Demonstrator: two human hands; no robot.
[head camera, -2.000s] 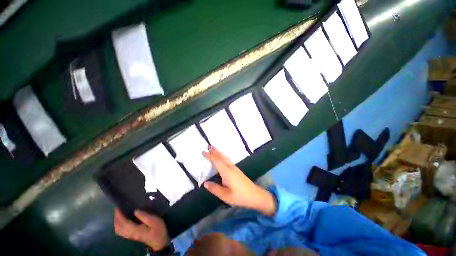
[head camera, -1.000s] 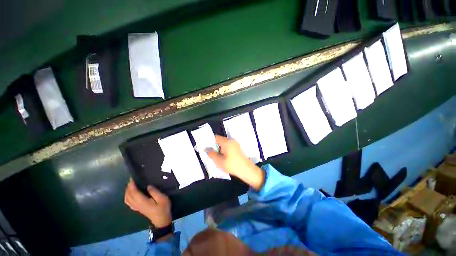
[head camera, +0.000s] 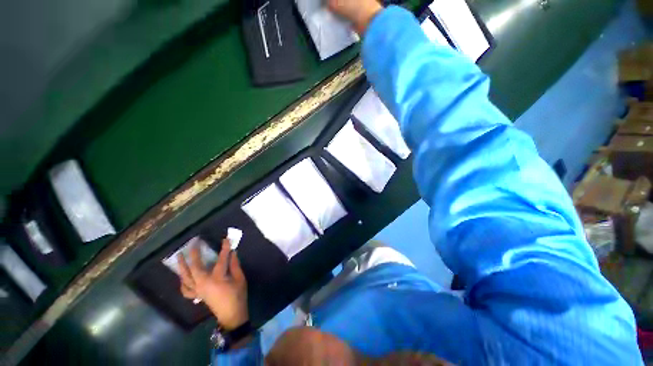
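A long black tray (head camera: 258, 261) lies on the green ledge. Two white-faced units (head camera: 279, 220) sit side by side in it. Further left, my left hand (head camera: 215, 284) has its spread fingers over another white piece (head camera: 192, 256), with a small white slip (head camera: 234, 237) at a fingertip. My right hand (head camera: 356, 10) reaches across the belt edge and is cut off by the top edge. Its fingers touch a white unit (head camera: 326, 32) on the belt; their grip cannot be made out.
A second black tray with white units (head camera: 360, 157) adjoins, partly behind my right sleeve. Beyond the worn belt rim (head camera: 265, 137) lie a black holder (head camera: 272, 50) and more white units (head camera: 80, 200). Brown cartons (head camera: 608, 191) stand on the blue floor at right.
My right hand has left the near tray and moved up to the belt. My left hand has moved from the tray's edge onto the white piece. A gap shows between the units; the view has turned.
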